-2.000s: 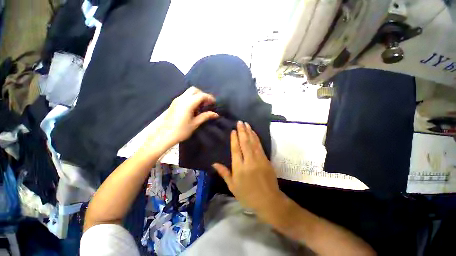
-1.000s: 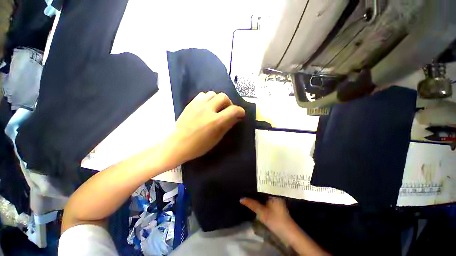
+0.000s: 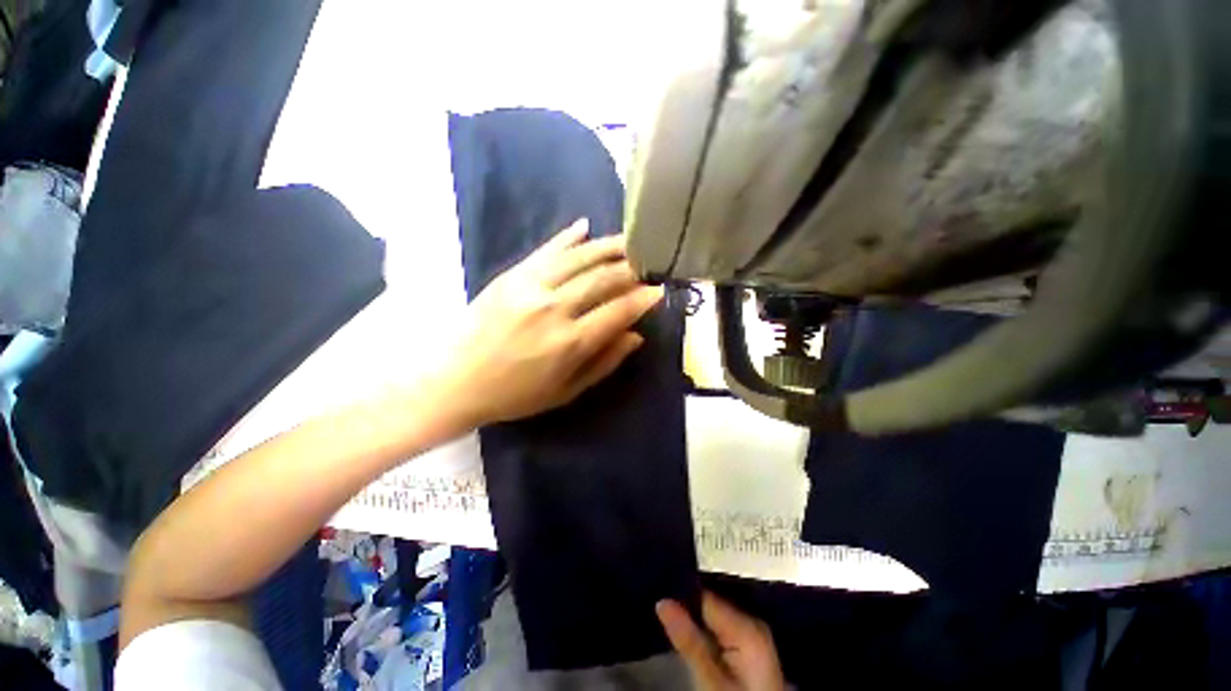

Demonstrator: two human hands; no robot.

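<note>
A dark cloth panel (image 3: 581, 527) lies lengthwise on the white table, its rounded end at the back and its near end hanging over the front edge. My left hand (image 3: 547, 331) lies flat on it, fingers spread, fingertips beside the machine head. My right hand (image 3: 725, 645) holds the panel's right edge near its lower corner, below the table edge; its wrist is cut off by the frame. The cream sewing machine head (image 3: 864, 149) looms large at upper right and hides the needle area. The thick curved bar (image 3: 972, 385) hangs under it.
A second dark piece (image 3: 932, 500) lies right of the needle area. Long dark panels (image 3: 176, 257) cover the table's left. A ruler scale (image 3: 756, 533) runs along the front edge. A basket of scraps (image 3: 392, 621) is below. A reddish tool (image 3: 1181, 405) lies far right.
The view has moved closer to the machine head, which now looms larger. My left hand has opened flat on the panel. The panel's near end is straighter, with my right hand at its right edge.
</note>
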